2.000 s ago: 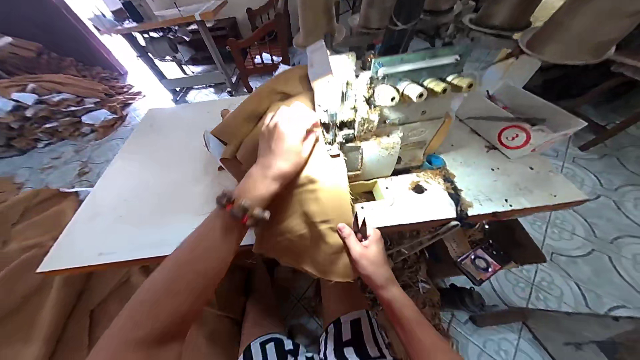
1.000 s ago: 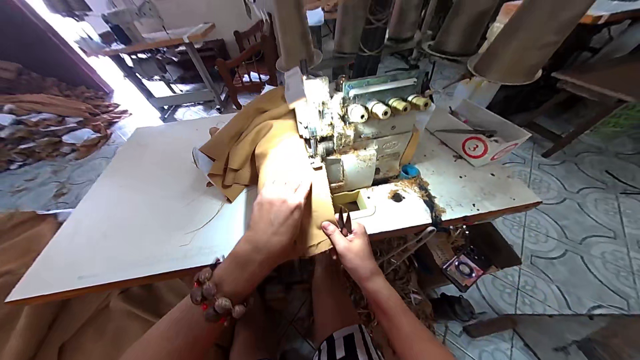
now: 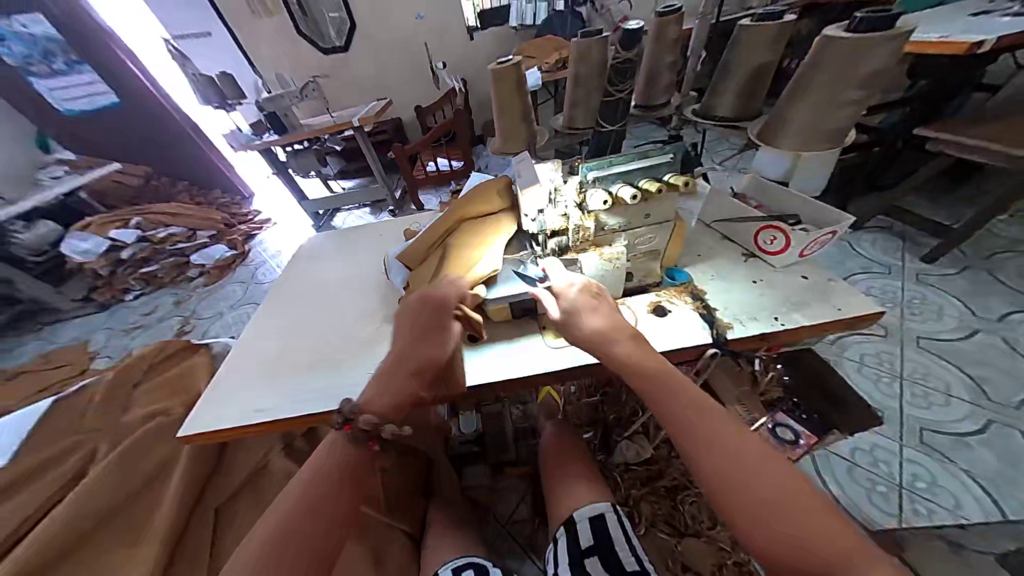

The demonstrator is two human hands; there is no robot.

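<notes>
My left hand grips the tan fabric, which lies bunched on the left of the overlock sewing machine and hangs over the table's front edge. Beside the needle area, my right hand holds a small pair of thread snips, their dark blades pointing left over the machine's plate. A gap shows between the snips and the fabric. The left fingers are blurred and partly hidden in the cloth.
The white table carries the machine. At its right stands a white box with tools inside. Thread cones rise behind. Brown fabric is heaped at the lower left, and thread scraps lie below the table.
The fabric that lay under both hands at the front of the machine has moved left with my left hand. My right hand has moved up to the needle area with the snips. The view has tilted up.
</notes>
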